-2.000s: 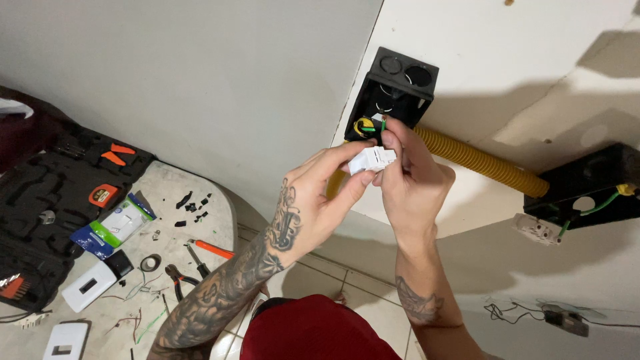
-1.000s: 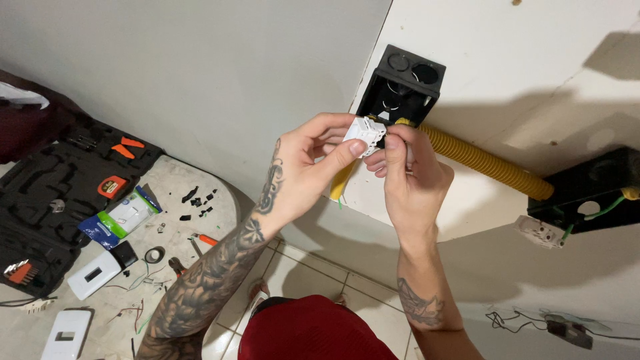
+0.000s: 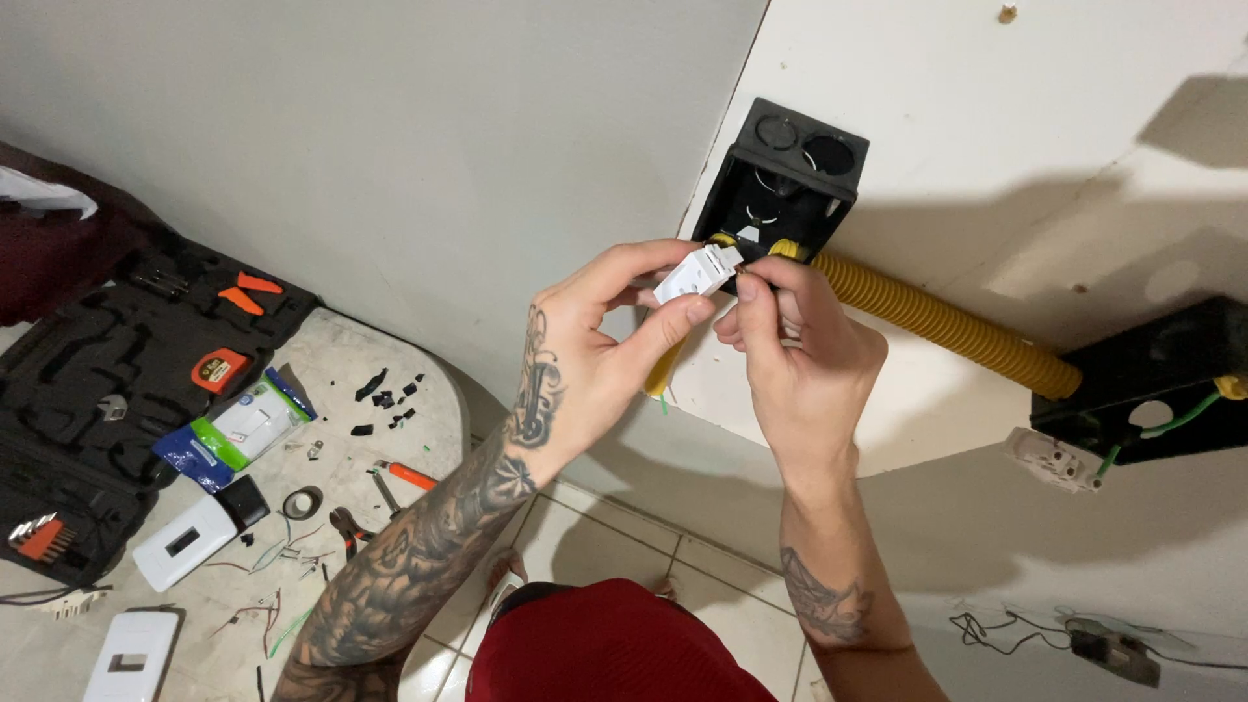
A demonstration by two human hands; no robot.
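Between the thumb and fingers of my left hand [image 3: 619, 336] is a small white electrical module [image 3: 694, 276], tilted, in front of a black electrical box [image 3: 795, 166] on the white panel. My right hand [image 3: 804, 351] pinches a thin, dark wire end at the module's right side; the fingertips hide most of it. Yellow corrugated conduit [image 3: 946, 317] runs from the box to a second black box [image 3: 1160, 380] at the right. A white socket module [image 3: 1053, 460] hangs there beside a green wire. Another yellow tube with a green wire end shows below my left fingers.
At the left, a round-edged table [image 3: 429, 390] holds an open black tool case [image 3: 136, 361], white cover plates [image 3: 185, 541], a plastic package [image 3: 244, 424], electrical tape [image 3: 301, 503], pliers [image 3: 347, 531] and wire scraps. A dark electrical box with loose wires [image 3: 1114, 650] is at the lower right.
The module has turned in my left hand: one second ago its broad, detailed face showed, now a narrower side shows. My right fingers remain close beside it.
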